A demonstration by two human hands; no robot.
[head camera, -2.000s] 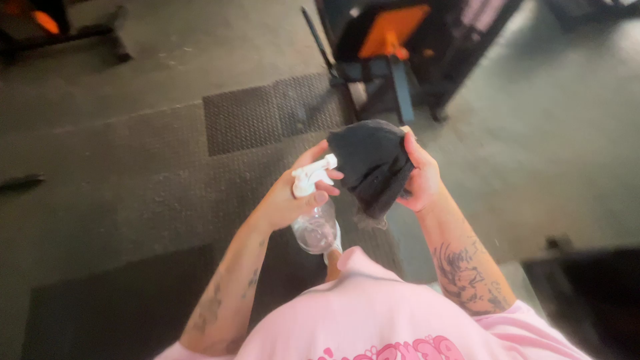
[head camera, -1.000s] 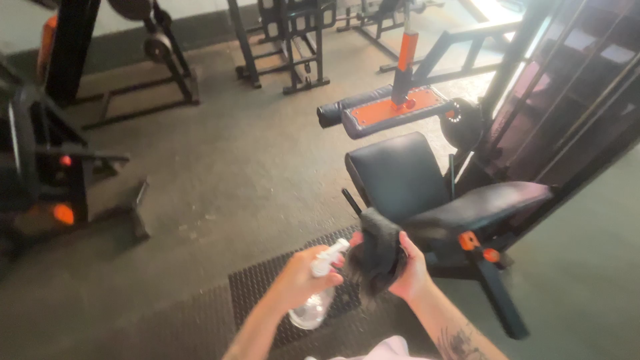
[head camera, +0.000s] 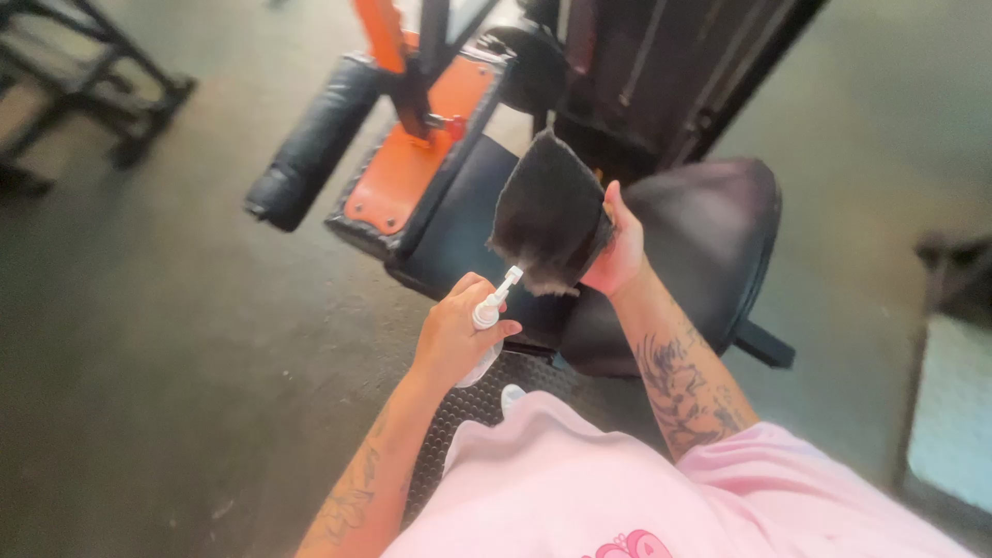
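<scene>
My left hand (head camera: 461, 329) grips a clear spray bottle (head camera: 482, 366) with a white spray head, whose nozzle points at the lower edge of a dark cloth. The black cloth (head camera: 546, 209) is spread out with frayed edges, and my right hand (head camera: 620, 248) holds it by its right side. Nozzle and cloth are very close; whether they touch I cannot tell. Both hands are above the black padded seat (head camera: 457, 232) of a gym machine. The bottle is partly hidden behind my left fingers.
The machine has a black roller pad (head camera: 314, 147), an orange-backed pad (head camera: 399, 182) and a wide black backrest (head camera: 697, 248). A dark metal frame (head camera: 101, 70) stands at the upper left. Textured rubber matting (head camera: 442, 438) lies below me. A pale panel (head camera: 957, 411) is at the right edge.
The cloth, bunched up one second ago, is now spread flatter. The spray bottle stays in my left hand and the cloth in my right. The view has swung a lot and now faces the machine's seat.
</scene>
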